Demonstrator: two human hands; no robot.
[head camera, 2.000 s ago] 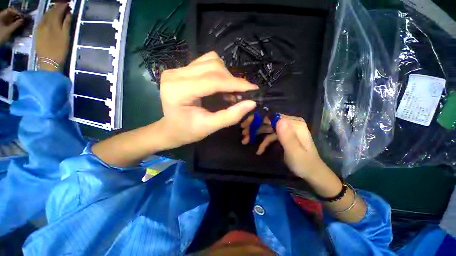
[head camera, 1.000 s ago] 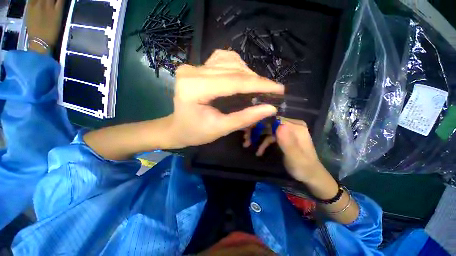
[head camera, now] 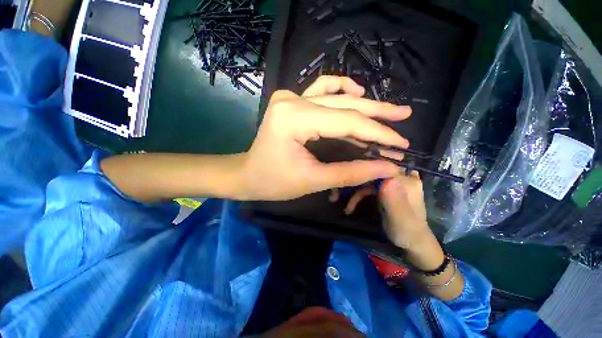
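Note:
My left hand [head camera: 310, 145] is over the black tray [head camera: 297, 214], thumb and fingers pinching a thin black moulded part [head camera: 439, 174] whose bars stick out to the right. My right hand [head camera: 402, 208] is just below and right of it, close to the left fingertips. The blue-handled nippers seen there in the earlier frames are almost wholly hidden now; only a trace of blue shows by the right fingers. Short black pieces [head camera: 356, 54] lie heaped in the tray beyond my hands.
A pile of black sticks [head camera: 231, 39] lies left of the tray on the green bench [head camera: 175, 112]. A white strip with black rectangles [head camera: 135, 86] is further left, beside another person's wrist and blue sleeve [head camera: 33, 99]. A clear bag [head camera: 495, 132] with a white label [head camera: 561, 166] lies right.
The view has shifted. My left hand has moved right, and the black part now reaches out to the right past its fingertips. The blue handles have gone from clear view.

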